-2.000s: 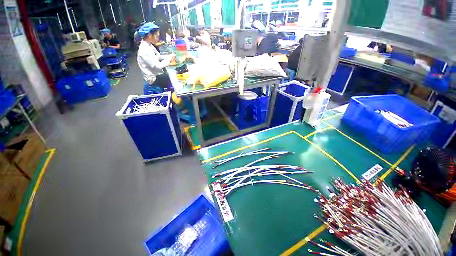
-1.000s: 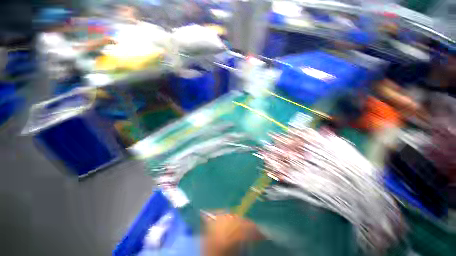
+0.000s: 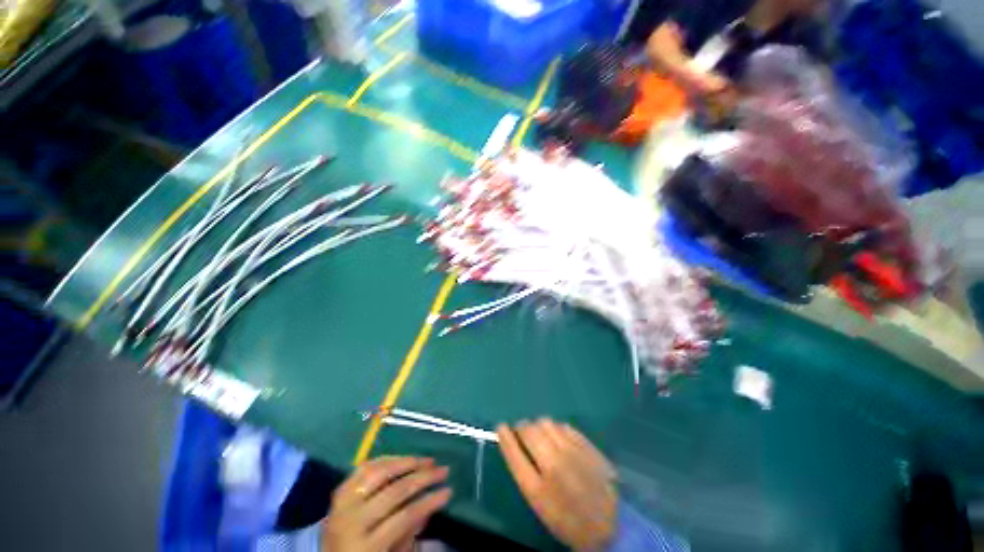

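A white wire assembly (image 3: 442, 425) lies across the yellow tape near the front edge, red bits at its left end and a thin pale strand hanging from it. My right hand (image 3: 563, 481) is over its right end, fingers bent onto it; that end is hidden. My left hand (image 3: 386, 505) is left of it at the bench edge, fingers curled, with no wire seen in it. The large pile of white wires (image 3: 583, 232) with red ends lies beyond. A smaller, sparser group (image 3: 243, 253) lies at the left.
A label strip (image 3: 221, 392) lies by the left group. A white scrap (image 3: 753, 385) is at the right. A blue bin (image 3: 502, 41) stands at the far side. A black pouch (image 3: 734, 216), a red-handled tool (image 3: 885, 276) and bagged dark-red wires (image 3: 825, 151) are at the right. Another person's arm (image 3: 685, 59) shows beyond.
The view has swung right and down over the bench. Both my hands now show near the front edge, the right one at a wire assembly; earlier only one blurred hand, then none before that, showed.
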